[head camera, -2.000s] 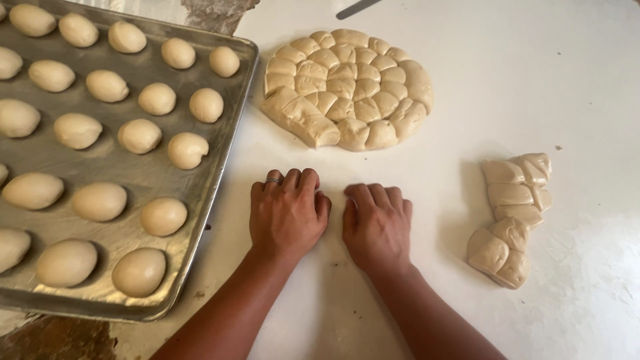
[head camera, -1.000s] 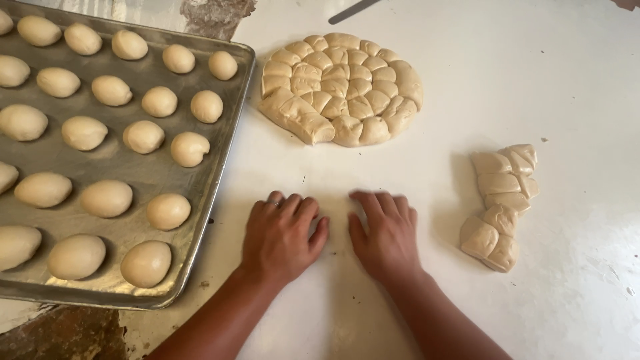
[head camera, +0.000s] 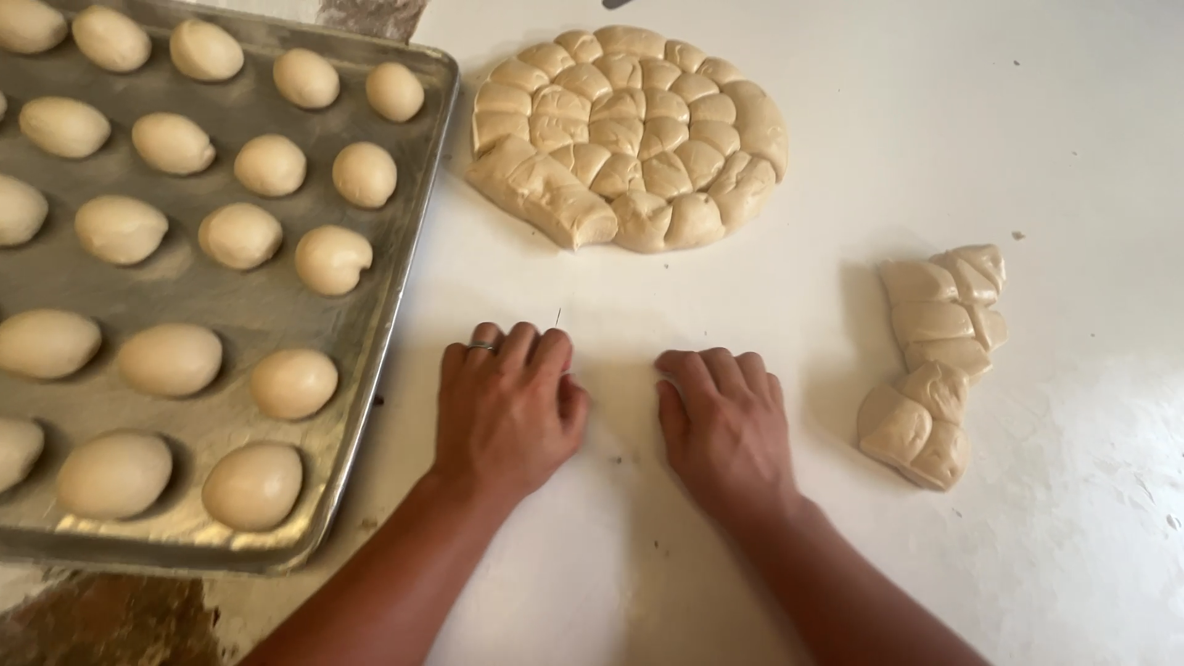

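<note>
My left hand point(head camera: 509, 407), with a ring on one finger, is curled palm down on the white tabletop point(head camera: 601, 573). To its right, my right hand point(head camera: 724, 421) is curled the same way, a gap between the two. Whatever lies under either palm is hidden, so I cannot tell whether they hold dough. Beyond them lies a round slab of dough point(head camera: 629, 134) scored into many pieces. Right of my right hand is a smaller strip of cut dough pieces point(head camera: 934, 324). Rounded dough balls point(head camera: 294, 384) sit in rows on a metal sheet pan at the left.
The sheet pan's raised rim point(head camera: 396, 310) runs close to my left hand. Small crumbs point(head camera: 1018, 235) dot the tabletop. Part of a dark object point(head camera: 616, 4) shows at the top edge. A worn brown patch point(head camera: 120, 615) is at the lower left.
My hands stay in front of the round dough slab; their fingers look more curled than one second ago. The dough and the pan of balls look unchanged.
</note>
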